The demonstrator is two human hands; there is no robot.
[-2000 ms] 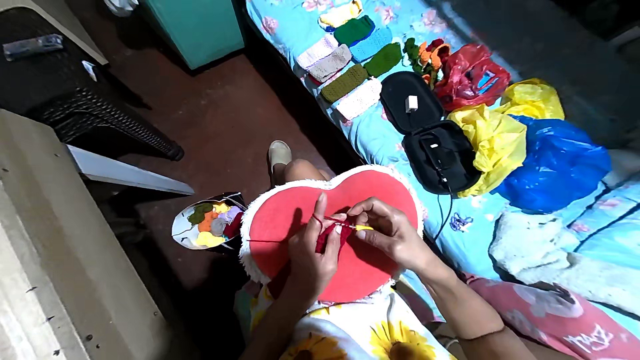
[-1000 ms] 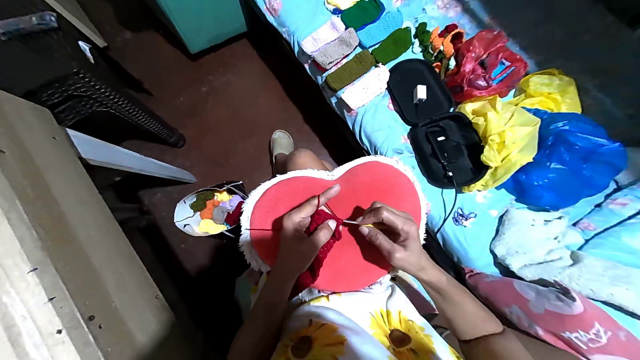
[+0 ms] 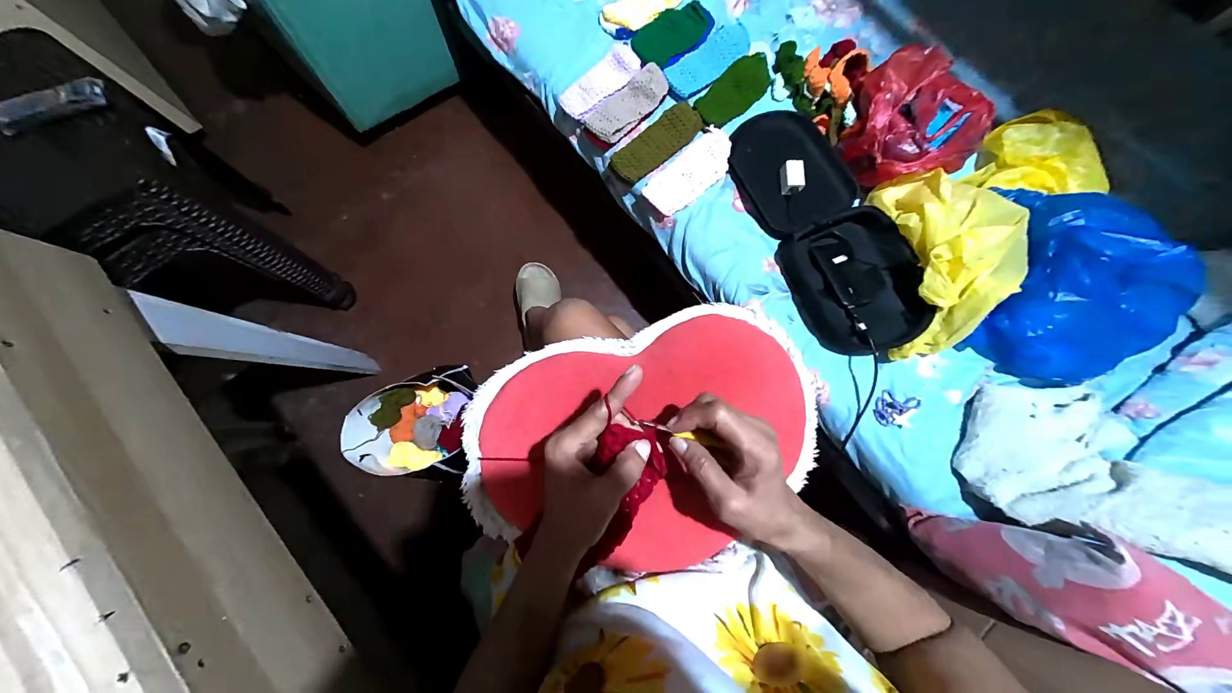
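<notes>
On my lap lies a red heart-shaped cushion (image 3: pixel 549 404) with a fluffy white edge. Above its middle, my left hand (image 3: pixel 597 457) pinches a dark red crocheted piece (image 3: pixel 643 481), with red yarn looped over the raised index finger. My right hand (image 3: pixel 736 462) holds a crochet hook (image 3: pixel 656 425) with a yellow grip, mostly hidden by the fingers; its tip meets the upper edge of the crochet. A strand of red yarn (image 3: pixel 510 459) runs left across the cushion towards a container of colourful yarn balls (image 3: pixel 409 428).
On the bed at right are crocheted rectangles (image 3: pixel 657 142), an open black case (image 3: pixel 852 279) with a cable, a red plastic bag (image 3: pixel 914 115), yellow bags (image 3: pixel 962 250) and a blue bag (image 3: pixel 1097 279). Left stand a black woven-pattern chair (image 3: pixel 192 231) and a wooden panel (image 3: pixel 125 462).
Both hands stay over the cushion with the crochet and hook. The hook and right fingers have shifted slightly against the work, and the left index finger still carries the yarn.
</notes>
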